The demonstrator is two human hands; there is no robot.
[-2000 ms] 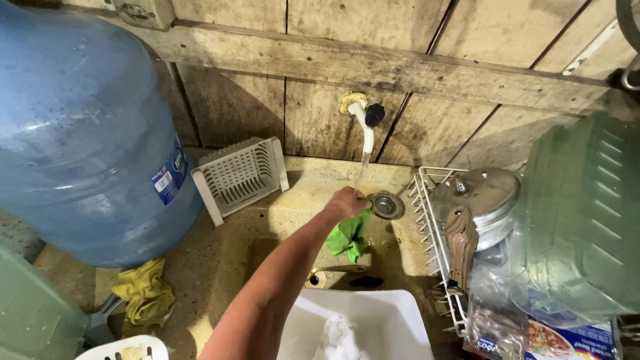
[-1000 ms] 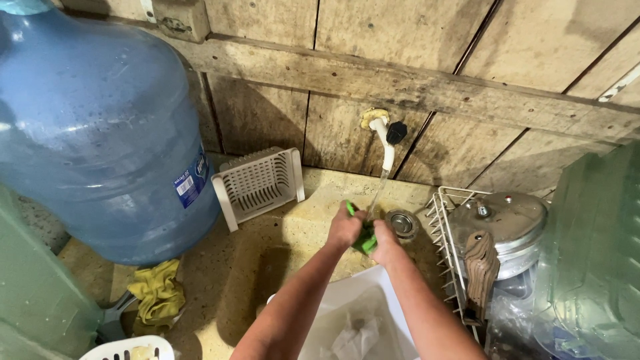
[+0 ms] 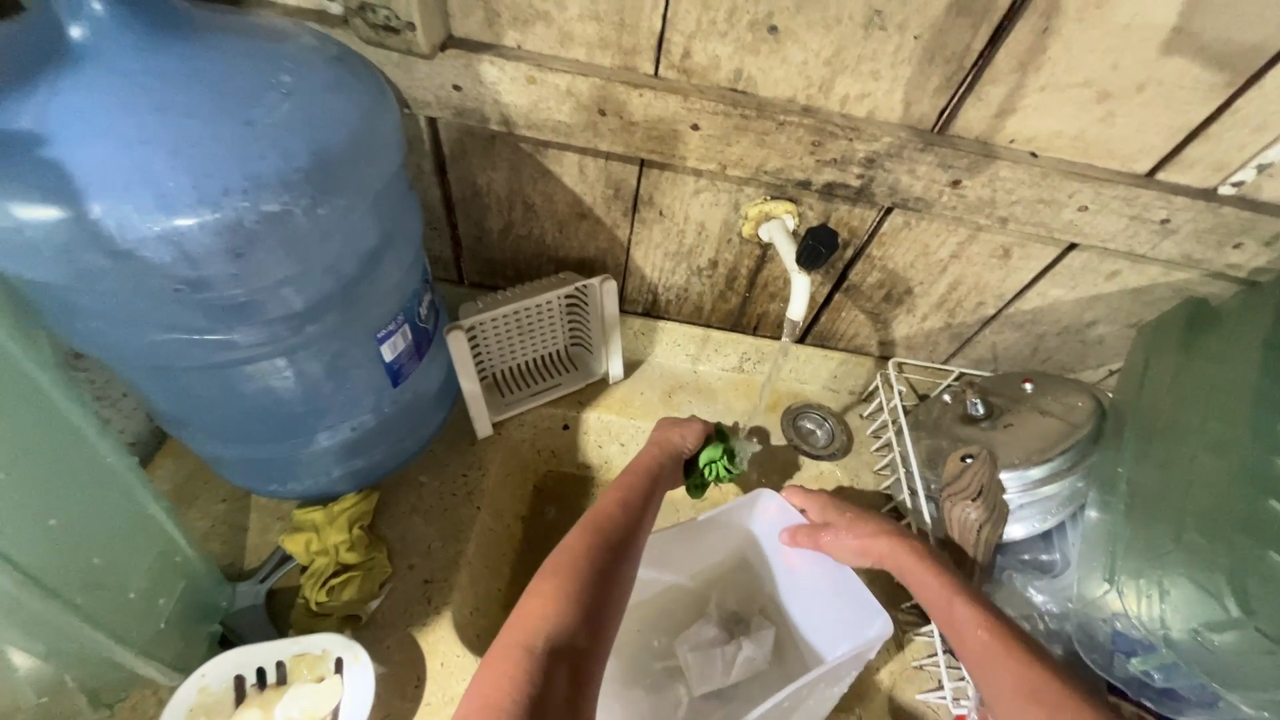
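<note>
My left hand (image 3: 684,440) is closed around a bunched green cloth (image 3: 714,462) beside the stream of water from the white wall tap (image 3: 797,290). With fingers and thumb, my right hand (image 3: 840,528) grips the upper rim of a white plastic bin (image 3: 850,610), which leans in the sink basin. Inside the bin lies a crumpled whitish piece of material (image 3: 725,650) in cloudy water. To the right of the green cloth is the metal sink drain (image 3: 816,431). The tap's black knob (image 3: 817,246) points to the right.
A big blue water jug (image 3: 230,260) and a slotted plastic basket (image 3: 540,345) stand left. Below them are a yellow cloth (image 3: 338,560) and a white slotted container (image 3: 362,680). On the right, a wire rack (image 3: 905,450) holds a pressure cooker (image 3: 1010,430) beside a green translucent container (image 3: 1190,500).
My right hand has gone from the green cloth to the bin's rim. My left hand still holds the cloth near the water. The bin is now tilted more.
</note>
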